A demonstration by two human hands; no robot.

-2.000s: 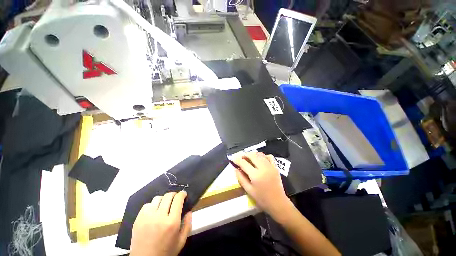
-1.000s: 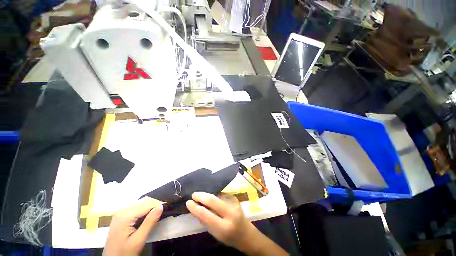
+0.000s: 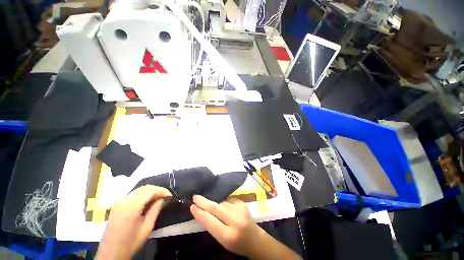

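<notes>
A black fabric panel (image 3: 196, 182) lies folded over the front edge of the white, yellow-taped board (image 3: 203, 144). White thread tails (image 3: 172, 184) lie on it. My left hand (image 3: 133, 216) holds its left part, thumb and fingers together. My right hand (image 3: 224, 221) pinches the cloth near the middle, close to the thread. Thread snips with orange handles (image 3: 262, 180) lie right of the panel, beside white labels (image 3: 290, 177). Small black fabric pieces (image 3: 120, 158) lie at the board's left.
The white sewing machine head (image 3: 147, 56) stands behind the board. Stacked black panels (image 3: 269, 127) with a label lie right. A blue bin (image 3: 366, 137) stands further right, a screen (image 3: 313, 61) behind. Tangled thread waste (image 3: 38, 209) lies far left.
My right hand has moved from beside the labels to the panel, uncovering the snips. My left hand has shifted left, and the panel is now bunched between both hands. The camera view has shifted.
</notes>
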